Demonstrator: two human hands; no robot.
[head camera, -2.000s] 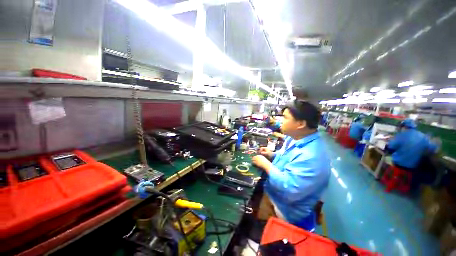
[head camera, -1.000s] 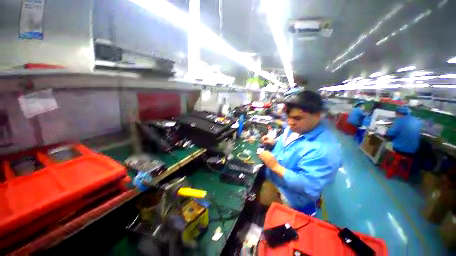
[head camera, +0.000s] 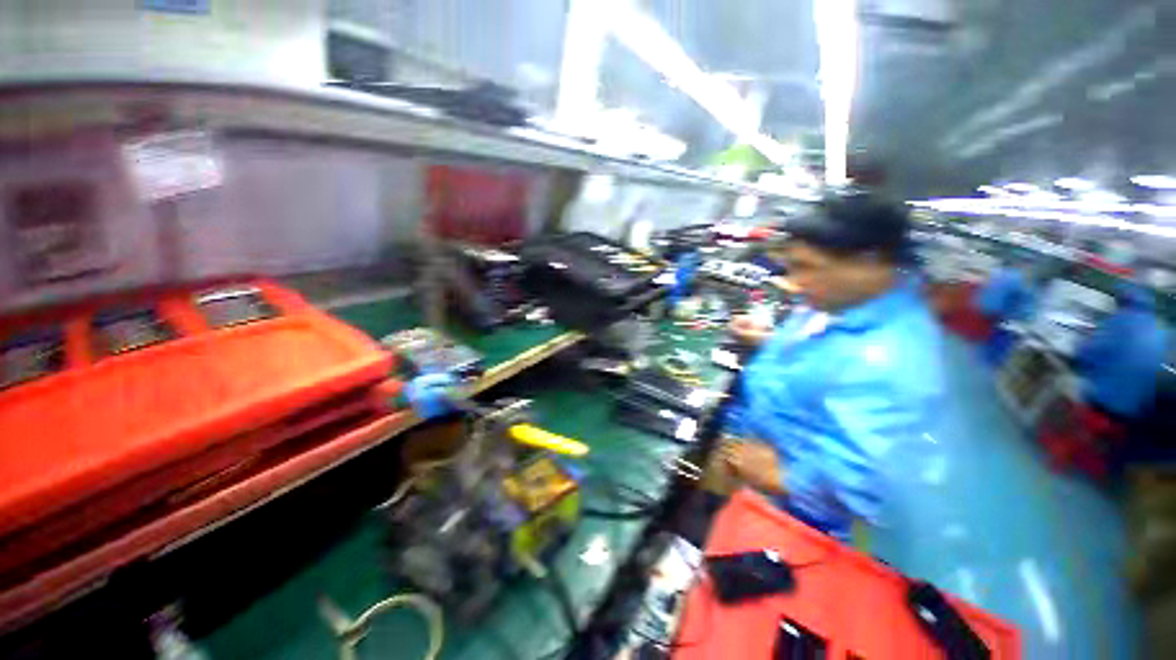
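Neither of my hands is in view. A stack of orange-red trays (head camera: 194, 406) lies at the left, with grey rectangles in the top tray's pockets. A soldering iron with a yellow handle (head camera: 548, 441) sits over a black-yellow block (head camera: 539, 503) with cables on the green bench (head camera: 613, 561). At the bottom right, an orange-red tray (head camera: 838, 587) holds a dark phone-like slab (head camera: 751, 575), a dark long object (head camera: 948, 621) and another dark piece. The picture is blurred.
A person in a blue jacket (head camera: 838, 387) is at the bench just ahead on the right. Dark flat devices (head camera: 655, 413) lie on the bench beside them. A black tray stack (head camera: 587, 277) stands farther back. A pale loop (head camera: 393, 619) lies at the bottom left. Other people sit far right.
The view has tilted down and turned, so the scene sits higher and farther right. The person's near hand has lowered to the bench edge. More of the lower bench and the pale loop show.
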